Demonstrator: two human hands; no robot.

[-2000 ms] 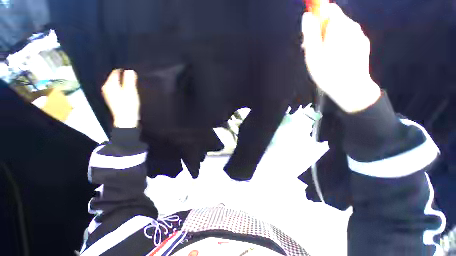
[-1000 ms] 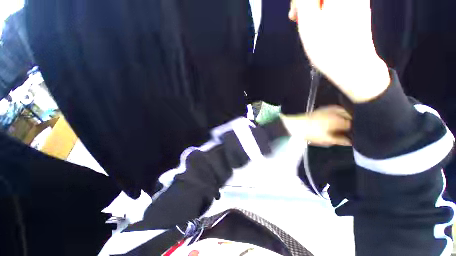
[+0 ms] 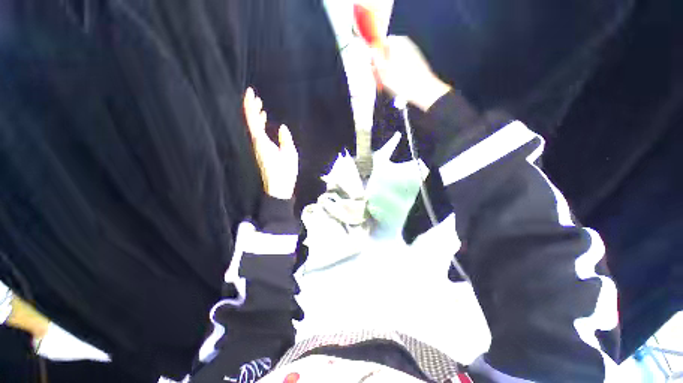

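Large black garments [image 3: 165, 149] hang on the left, and more black cloth [image 3: 524, 67] hangs on the right, with a narrow bright gap between them. My right hand [image 3: 408, 71] grips a red-orange air blow gun [image 3: 366, 26] at this gap, its nozzle unclear. A thin pale hose [image 3: 427, 196] trails down from it. My left hand [image 3: 273, 149] is open, fingers apart and pointing up, against the edge of the left cloth. Whether its palm touches the cloth cannot be told.
A pale green sack or cloth [image 3: 393, 196] and crumpled whitish material [image 3: 341, 209] lie below the gap, on a very bright floor [image 3: 374, 292]. A tan object [image 3: 27, 317] shows at the lower left edge, and light blue items [image 3: 653, 363] at the lower right.
My left hand has moved back left from beside my right forearm and opened at the left cloth. My right hand with the red tool has moved left and slightly lower. The black cloth has shifted.
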